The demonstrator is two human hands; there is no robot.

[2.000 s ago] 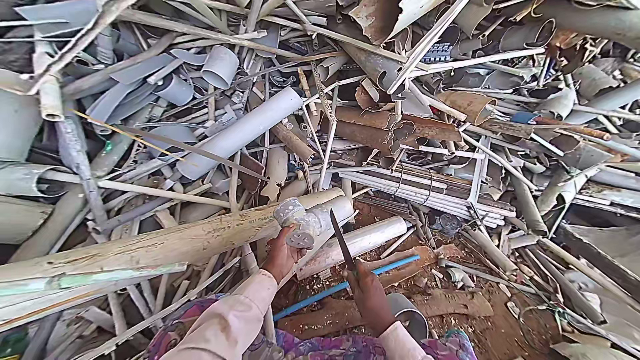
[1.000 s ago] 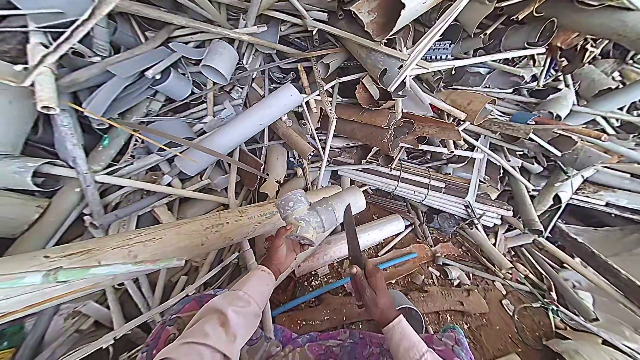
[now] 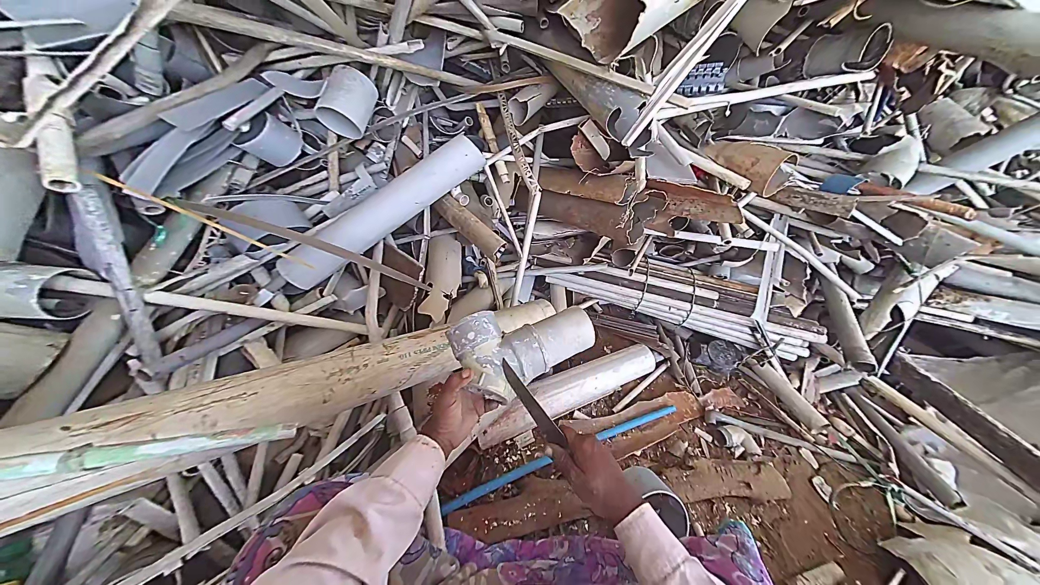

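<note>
My left hand (image 3: 455,413) grips a grey plastic pipe fitting (image 3: 532,348) by its lower left side; the fitting has several openings and pale smears on its surface. In my right hand (image 3: 597,475) is a knife with a long dark blade (image 3: 532,405), its handle hidden by my fingers. The blade points up and to the left, and its tip lies at the lower side of the fitting; whether it touches cannot be told. Behind the fitting lies the end of a long, stained plastic pipe (image 3: 325,390).
A blue pipe (image 3: 520,479) lies on the ground between my arms, near a short grey pipe piece (image 3: 656,497). A whitish pipe (image 3: 605,378) lies right of the fitting. Scrap pipes surround me, among them a thick grey pipe (image 3: 390,207) and a tied bundle of thin white pipes (image 3: 674,305).
The knife blade has moved left and down, from upright beside the fitting to slanting against or before its lower side. The fitting remains in my left hand.
</note>
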